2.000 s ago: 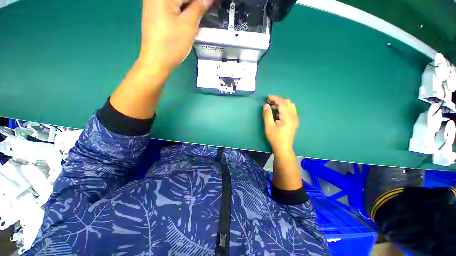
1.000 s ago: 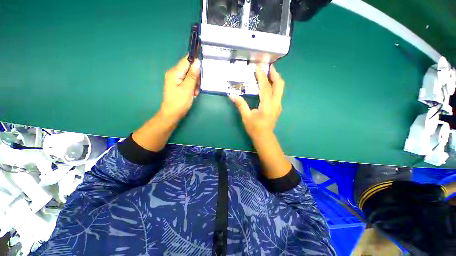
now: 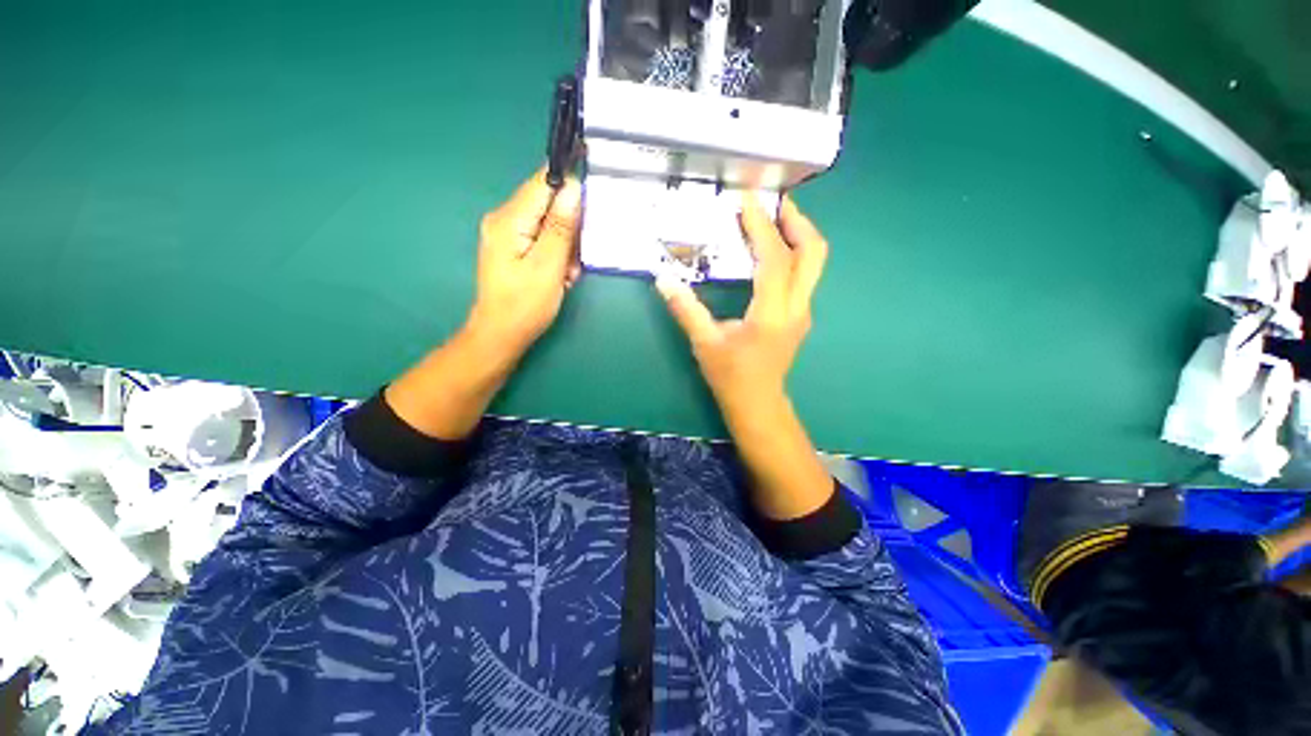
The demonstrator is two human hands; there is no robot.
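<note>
The silver-white machine housing (image 3: 712,127) stands at the top centre, cut off by the picture's upper edge, with its dark open window facing up. Its white front plate (image 3: 626,227) projects towards me, with a small metal mechanism (image 3: 683,260) at the front edge. My left hand (image 3: 525,259) is at the plate's left side, its fingers closed at the lower end of a slim black screwdriver (image 3: 564,132) beside the housing. My right hand (image 3: 751,309) grips the plate, fingers on its right part and thumb at the front edge by the mechanism.
The machine is on a green work surface (image 3: 288,187) with a pale curved rail (image 3: 1114,72) at the far right. White plastic parts (image 3: 1236,345) stand at the right edge, and more are heaped (image 3: 86,503) at the lower left. Blue crates (image 3: 978,633) and a person's dark sleeve (image 3: 1150,604) are lower right.
My left hand came down from the housing top to the plate's left side, and my right hand moved from the surface onto the plate. In the last second both have hardly moved.
</note>
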